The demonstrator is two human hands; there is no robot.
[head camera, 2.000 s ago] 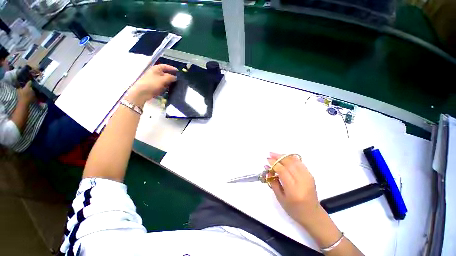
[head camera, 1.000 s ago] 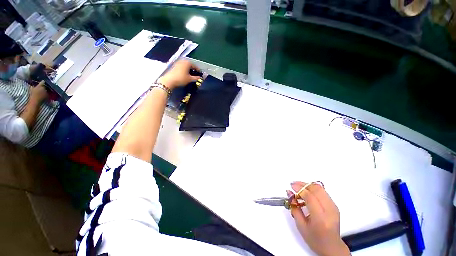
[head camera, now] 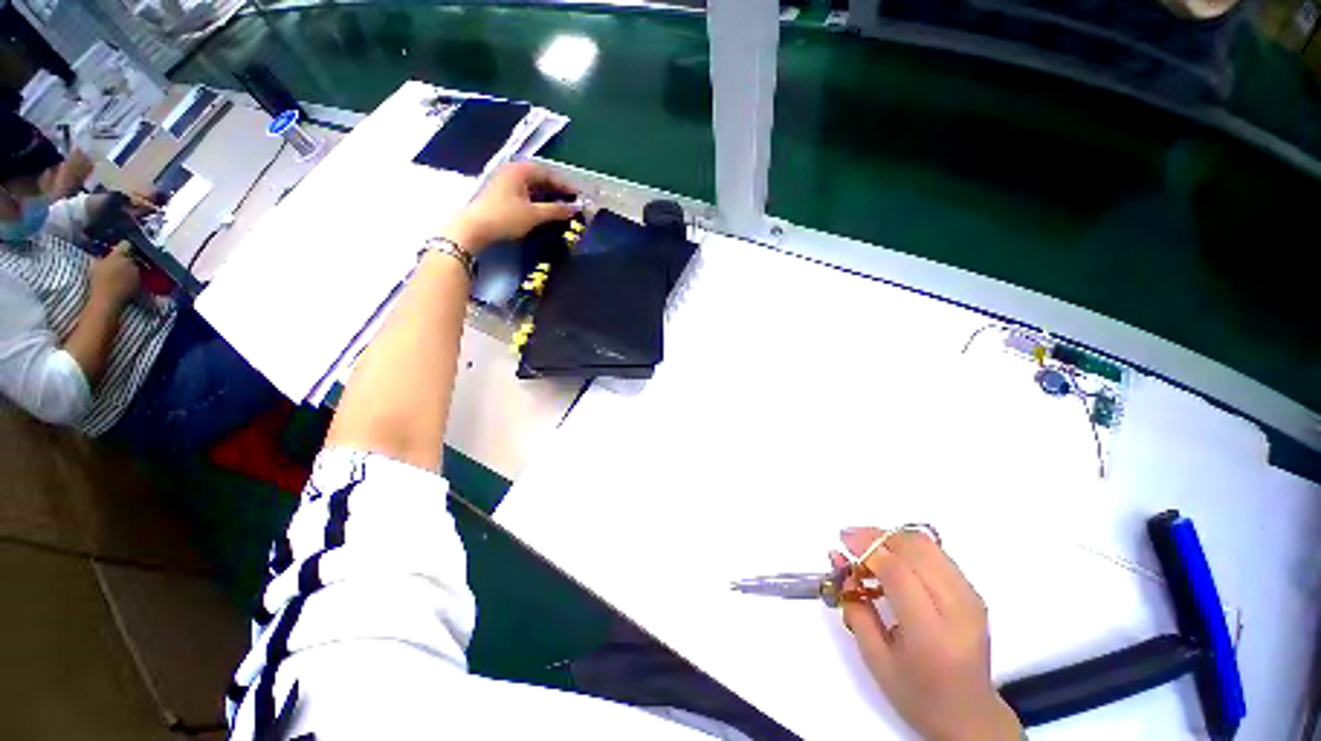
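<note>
My left hand is at the far end of the black panels with yellow tabs, which lie stacked at the left end of the white card. Its fingertips are bent near the panel edge; whether they pinch a panel cannot be told. My right hand holds scissors by the gold loop handles, blades pointing left above the card. A small green circuit board with a round part and thin wires lies at the card's far right.
A blue roller with a black handle lies right of my right hand. White sheets with a black panel on top lie at the left. A metal rail and post run behind. A seated person is at far left.
The view has shifted since two seconds ago. My left hand has moved from beside the stack to its far edge, and the top panel no longer shows bright reflections. My right hand still holds the scissors.
</note>
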